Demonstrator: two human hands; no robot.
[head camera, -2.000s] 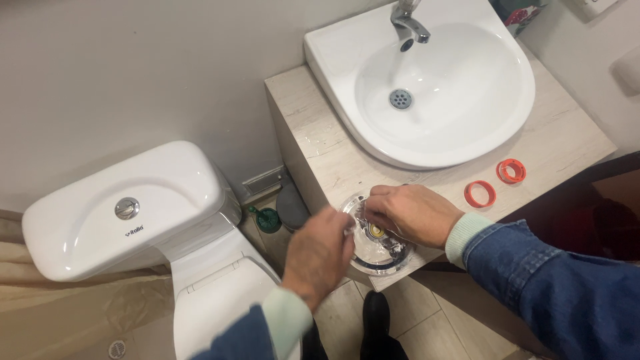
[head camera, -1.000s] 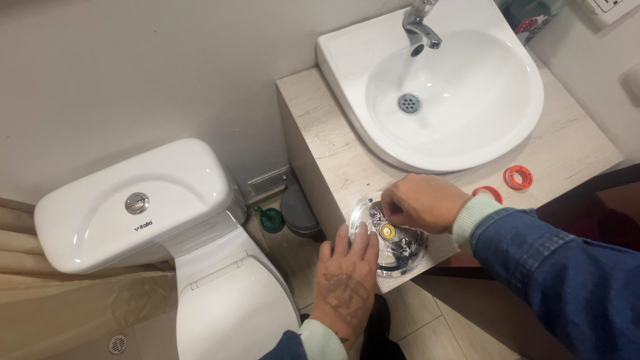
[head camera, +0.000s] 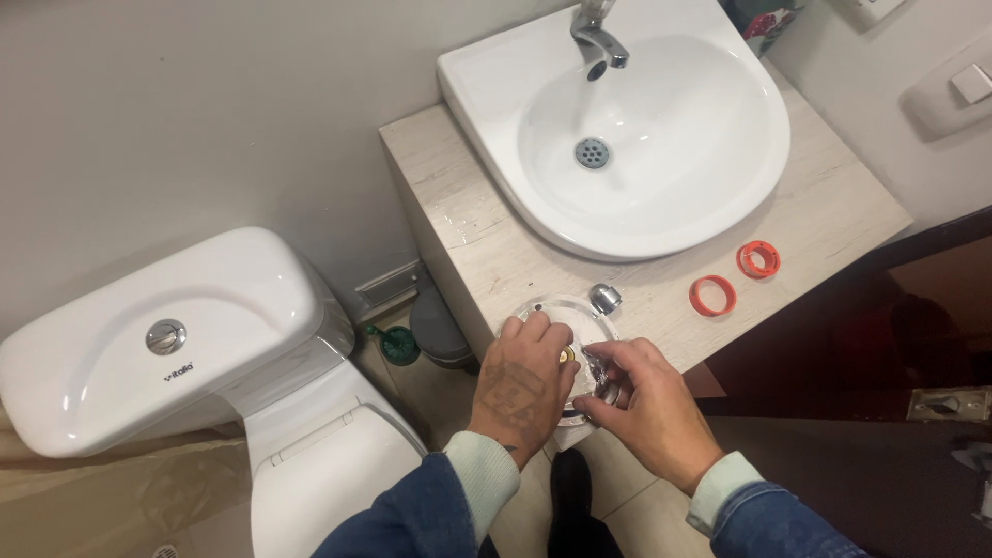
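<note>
At the near corner of the washbasin counter lies a round, clear and shiny fixture (head camera: 585, 322) with a small yellow ring (head camera: 567, 354) near its middle. My left hand (head camera: 527, 380) rests over its left side, fingers bent onto it. My right hand (head camera: 647, 403) pinches at a shiny piece on the right side, between thumb and fingers; the piece is mostly hidden. A small domed chrome cap (head camera: 605, 298) sits at the fixture's upper right edge. Further right on the counter are a thin red plastic ring (head camera: 712, 296) and a thicker red ring (head camera: 758, 260).
A white washbasin (head camera: 659, 155) with a chrome faucet (head camera: 599, 43) stands on the wood-look counter (head camera: 442, 194). To the left is a white toilet (head camera: 232, 325). A grey bin (head camera: 438, 325) and a green object (head camera: 397, 345) are on the floor beside the counter. A dark red door (head camera: 837, 364) is at right.
My right hand has shifted from the fixture's top to its right side, and the domed chrome cap now shows on the counter. My left hand stays at the fixture's left side.
</note>
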